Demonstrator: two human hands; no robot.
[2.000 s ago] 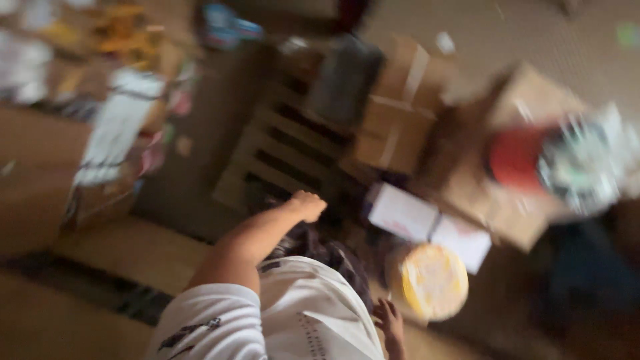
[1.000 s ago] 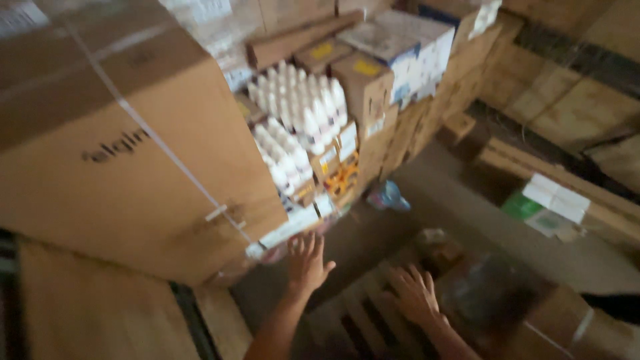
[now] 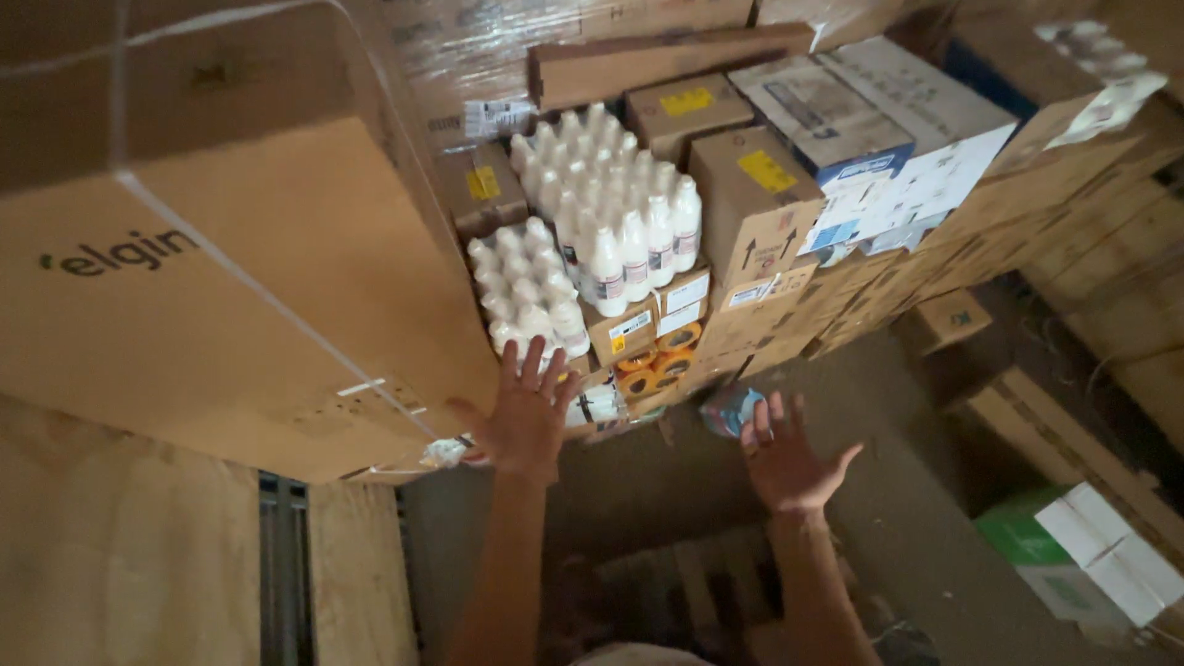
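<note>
My left hand (image 3: pixel 527 416) is raised with fingers spread and nothing in it, just below a smaller shrink-wrapped pack of white bottles (image 3: pixel 527 287). My right hand (image 3: pixel 795 458) is also raised, palm showing and empty, beside a blue plastic bundle (image 3: pixel 733 412) on the floor. A larger pack of white plastic bottles (image 3: pixel 610 203) stands on a cardboard box (image 3: pixel 624 331). Orange rolls (image 3: pixel 661 365) lie stacked under it. At the left stands a big Elgin cardboard carton (image 3: pixel 231 277) bound with white strapping.
Stacked cardboard boxes (image 3: pixel 754 199) form a wall towards the right, with white-and-blue cartons (image 3: pixel 823 111) on top. A slatted wooden pallet (image 3: pixel 694 583) lies low between my arms. Plywood panels (image 3: pixel 120 555) line the lower left. A white-and-green box (image 3: pixel 1105 546) lies at the right.
The view has swung strongly towards the stacked boxes and bottles. Two seconds ago one arm was stretched out over the pallet area; now both hands are raised, apart and empty, as one second ago.
</note>
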